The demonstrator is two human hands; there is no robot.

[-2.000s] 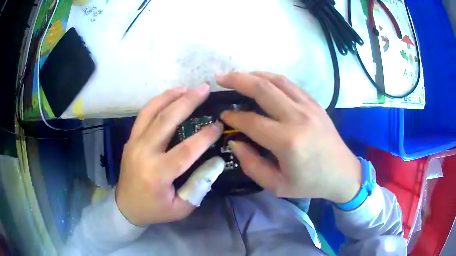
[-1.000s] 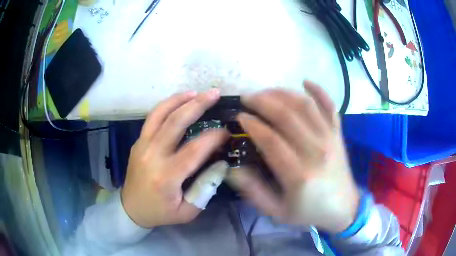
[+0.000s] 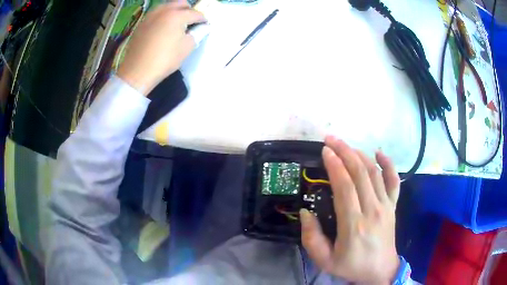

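Observation:
The black housing base (image 3: 253, 192) lies open side up at the bench's front edge, over my lap. The green circuit board (image 3: 281, 178) is in its left part, with a yellow wire (image 3: 314, 178) beside it and small silvery parts below the wire. My right hand (image 3: 358, 222) holds the housing by its right side, fingers over the far edge and thumb inside. My left hand (image 3: 162, 42) is raised at the bench's far left. Its fingertips are partly hidden, so I cannot tell if it holds something. The flat black cover (image 3: 167, 97) lies partly under my left forearm.
A thin dark stick (image 3: 259, 28) lies on the white bench top (image 3: 311, 72). A coiled black power cord (image 3: 417, 61) lies at the right, near red-handled pliers (image 3: 472, 75). Blue (image 3: 453, 197) and red (image 3: 461, 256) bins stand at the lower right.
My left hand has left the housing and moved to the far left of the bench. My right hand has settled on the housing's right side, and the circuit board is uncovered. The view has shifted left.

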